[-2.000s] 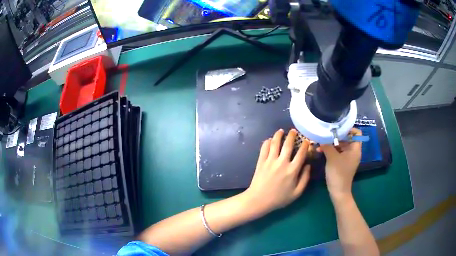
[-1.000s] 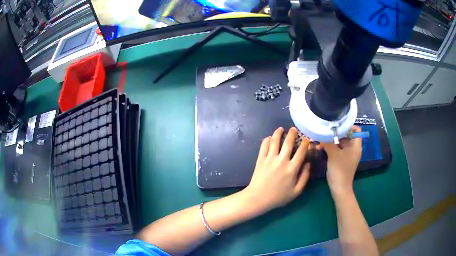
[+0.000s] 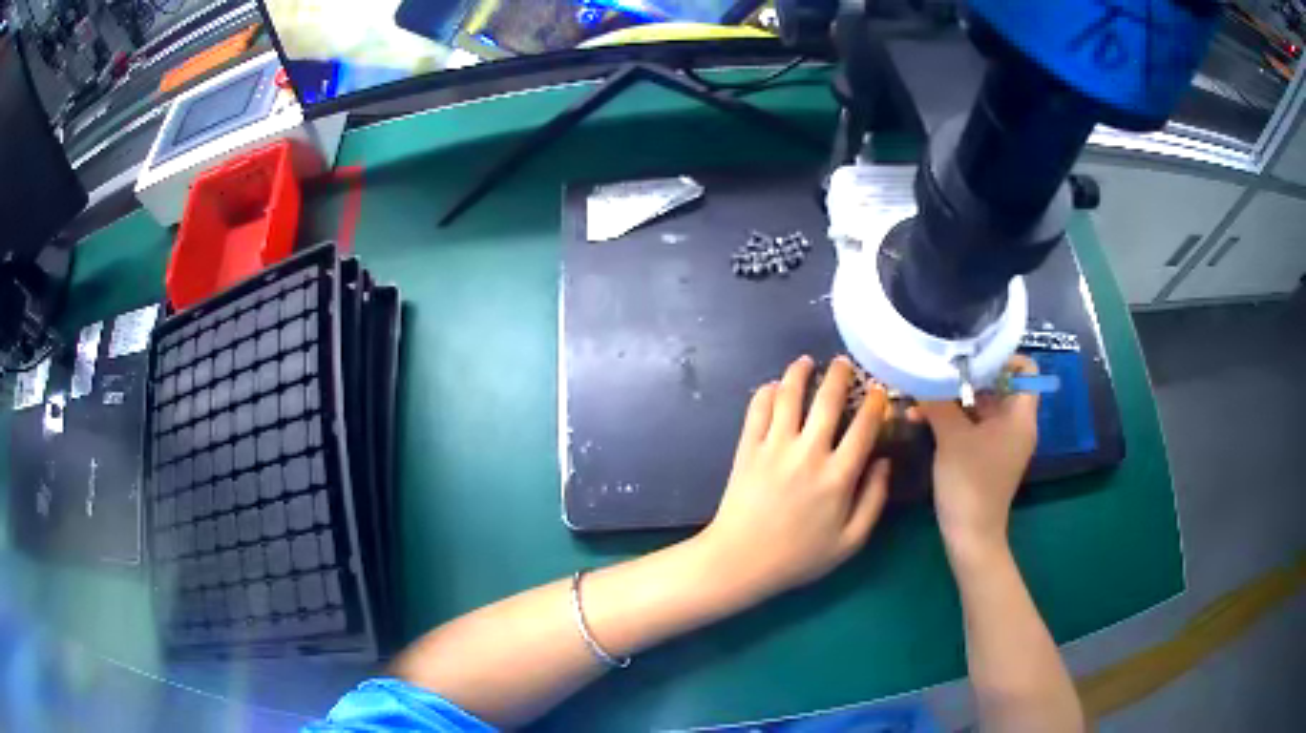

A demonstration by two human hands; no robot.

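Note:
My left hand (image 3: pixel 805 465) lies on the black base (image 3: pixel 645 430), fingers spread, with fingertips at small parts (image 3: pixel 862 394) just under the white ring light (image 3: pixel 924 355). My right hand (image 3: pixel 981 451) is beside it, fingers closed around a thin tool whose light-blue end (image 3: pixel 1034 384) sticks out to the right. The tool's tip is hidden near the ring light. The black microscope barrel (image 3: pixel 957 229) with its blue cover (image 3: pixel 1110 50) stands above. What my left fingers press on or hold is too small to tell.
A pile of small parts (image 3: pixel 771 254) and a silvery wedge (image 3: pixel 637 206) lie on the base. A row of parts (image 3: pixel 1048 341) is above a blue pad (image 3: pixel 1064 408). Stacked black trays (image 3: pixel 251 458) and a red bin (image 3: pixel 236 226) are left. A monitor (image 3: pixel 501 36) and angled stand leg (image 3: pixel 537 151) are behind.
The camera view has shifted slightly, and the magnified picture on the monitor has moved. Both hands keep nearly the same place and pose under the microscope.

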